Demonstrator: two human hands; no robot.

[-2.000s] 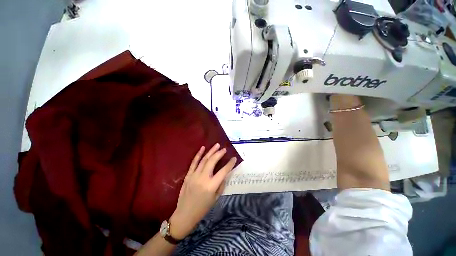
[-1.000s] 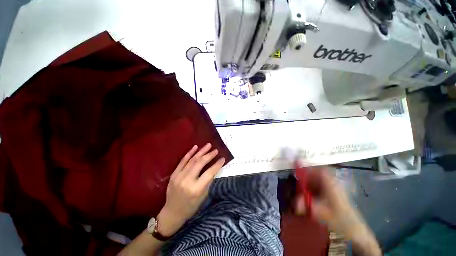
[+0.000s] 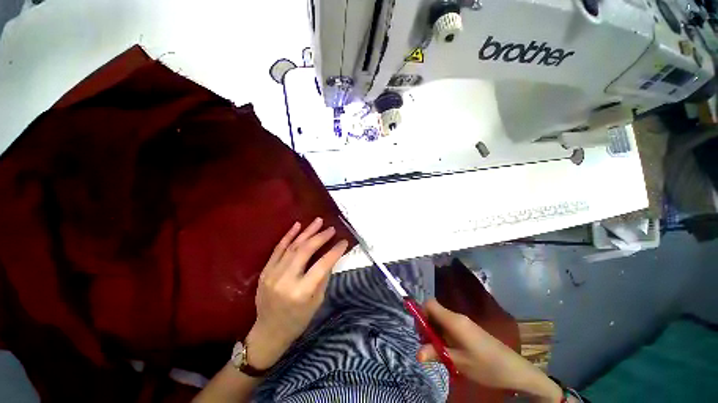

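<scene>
The dark red cloth (image 3: 212, 197) covers the left of the white table and hangs over its front edge. My left hand (image 3: 295, 279) lies flat on the cloth near its right corner, fingers spread, holding nothing between them. My right hand (image 3: 464, 350) holds the red-handled scissors (image 3: 425, 330) in front of the table edge. The long silver blades point up and left and reach the cloth's right edge beside my left fingertips. Whether the blades are apart cannot be told.
The white brother sewing machine head (image 3: 519, 71) stands at upper right over the lit needle area (image 3: 354, 122). More dark red cloth (image 3: 476, 307) lies beside my lap near a wooden surface (image 3: 537, 340). A white bin (image 3: 626, 234) is below the table's right end.
My right hand came out from under the machine arm with the scissors and brought them left to the cloth's edge. The camera view shifted. My left hand stays on the cloth.
</scene>
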